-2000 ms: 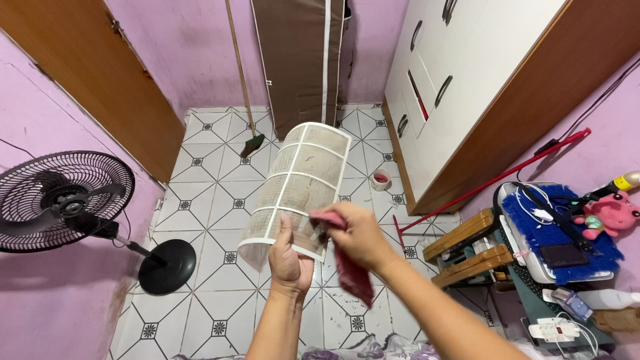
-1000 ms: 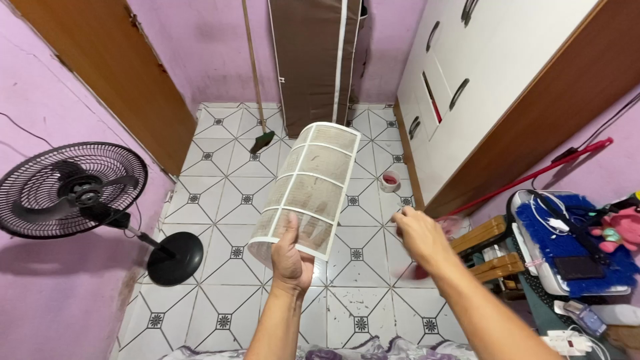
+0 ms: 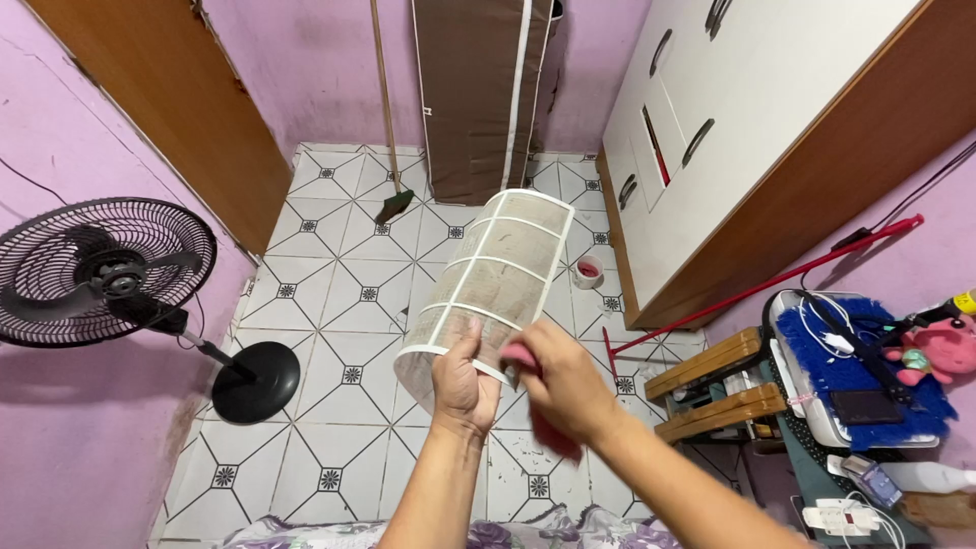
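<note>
A curved air filter screen (image 3: 503,278) with a white plastic frame and dusty mesh hangs over the floor in the middle of the view. My left hand (image 3: 463,377) grips its lower edge, the thumb lying on the mesh and the fingers behind. In my right hand (image 3: 560,377) is a bunched red cloth (image 3: 555,433), slightly blurred, one part of it at the lower right corner of the filter and the rest hanging below. Dark bits of debris (image 3: 534,457) lie on the tiles beneath.
A black pedestal fan (image 3: 122,282) stands left. Behind are a broom (image 3: 394,204) and a brown fabric cover (image 3: 480,99). To the right are a small white tub (image 3: 587,271), a white cabinet (image 3: 717,137), a red-handled squeegee (image 3: 762,286) and a cluttered table (image 3: 808,476).
My right hand was apart from the filter at its right one second ago and is now back at its lower right corner with the cloth. My left hand keeps its hold.
</note>
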